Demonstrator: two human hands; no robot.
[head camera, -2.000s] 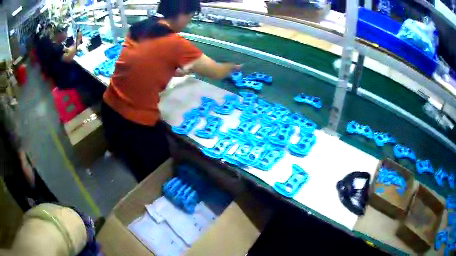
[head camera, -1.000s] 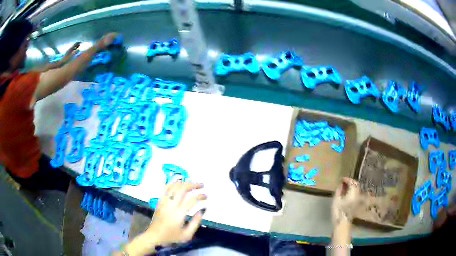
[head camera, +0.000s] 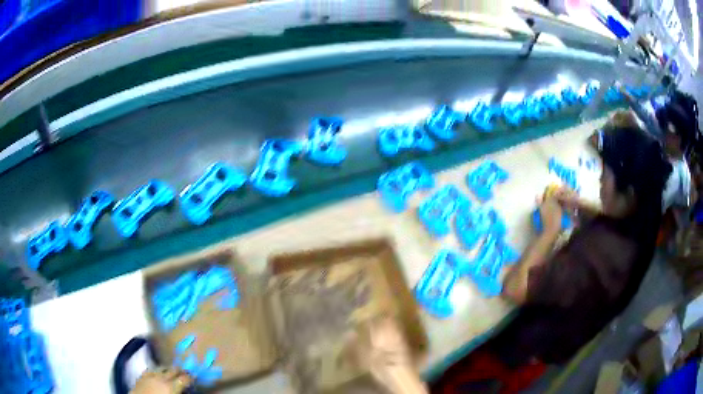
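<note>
My right hand (head camera: 389, 355) is blurred and reaches over the right part of the larger cardboard tray (head camera: 408, 308), which holds a heap of small grey-brown metal pieces (head camera: 320, 308). I cannot tell if its fingers hold anything. My left hand (head camera: 162, 380) is cut off by the bottom edge, just below the smaller cardboard tray (head camera: 258, 338). That tray holds small blue plastic parts (head camera: 196, 292). Its fingers are partly hidden, and what it holds cannot be told. The black ring-shaped part (head camera: 127, 360) lies left of the smaller tray, partly cut off.
Blue shells (head camera: 212, 192) lie spaced along the dark green conveyor (head camera: 254, 115) behind the trays. More blue shells (head camera: 441, 283) lie on the bench to the right, beside a seated person in dark clothing (head camera: 593, 265). Stacked blue shells (head camera: 23, 350) are at the left edge.
The view has swung right, so the trays now sit lower and further left. My right hand is now over the metal pieces' tray. My left hand has moved from a blue shell to beside the smaller tray.
</note>
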